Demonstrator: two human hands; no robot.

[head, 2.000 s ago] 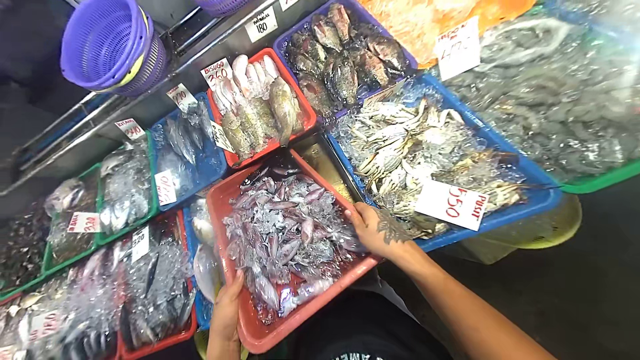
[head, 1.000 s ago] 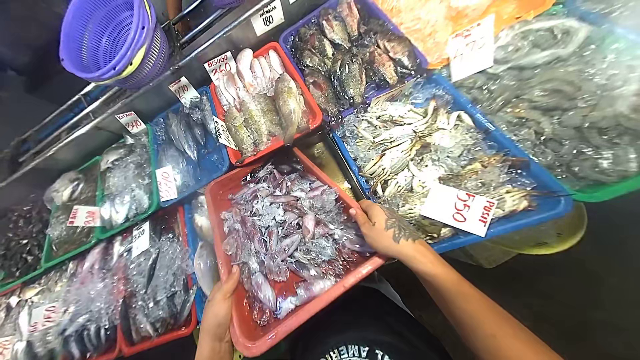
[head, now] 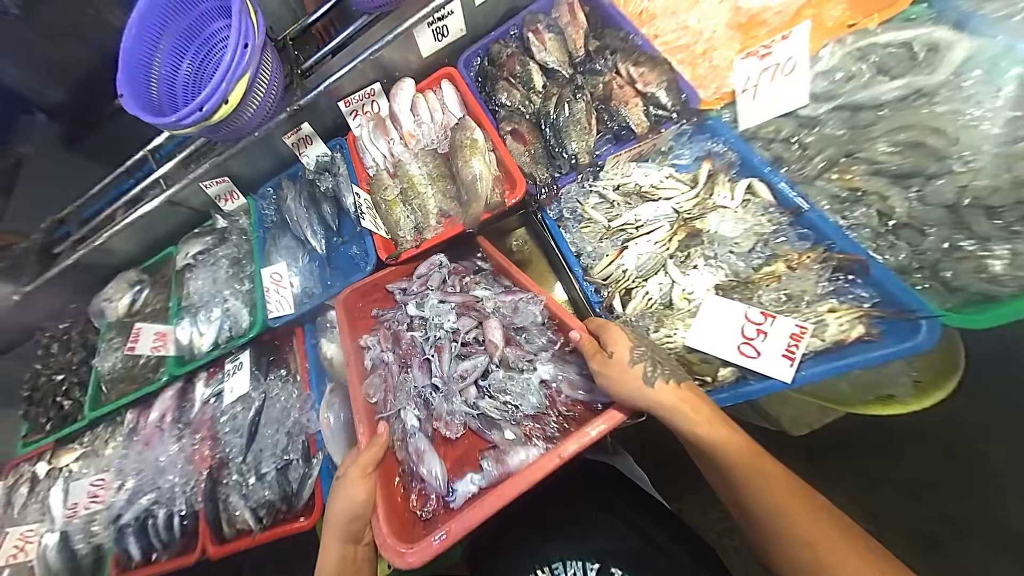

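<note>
A red plastic tray [head: 500, 492] of small squid [head: 472, 368] and crushed ice is held between my two hands, tilted, close to my body. My left hand [head: 360, 480] grips its left side, thumb over the rim. On the right rim is my right hand [head: 624, 364], thumb on top and the other fingers hidden beneath. Just right of that hand lies a blue tray [head: 840, 232] of crabs [head: 664, 232] on ice, with a price card [head: 750, 338] on its near edge. A metal pan [head: 524, 252] shows partly beyond the squid tray.
A red tray [head: 512, 172] and a purple tray [head: 472, 68] of fish stand behind. Blue, green and red fish trays fill the left side. Shrimp [head: 904, 176] lie on ice at the right. Purple plastic baskets [head: 192, 64] are stacked at the upper left beside metal rails [head: 160, 168].
Both hands keep hold of the squid tray throughout. Its squid and ice have shifted, and more of the red bottom shows near the close edge than two seconds ago.
</note>
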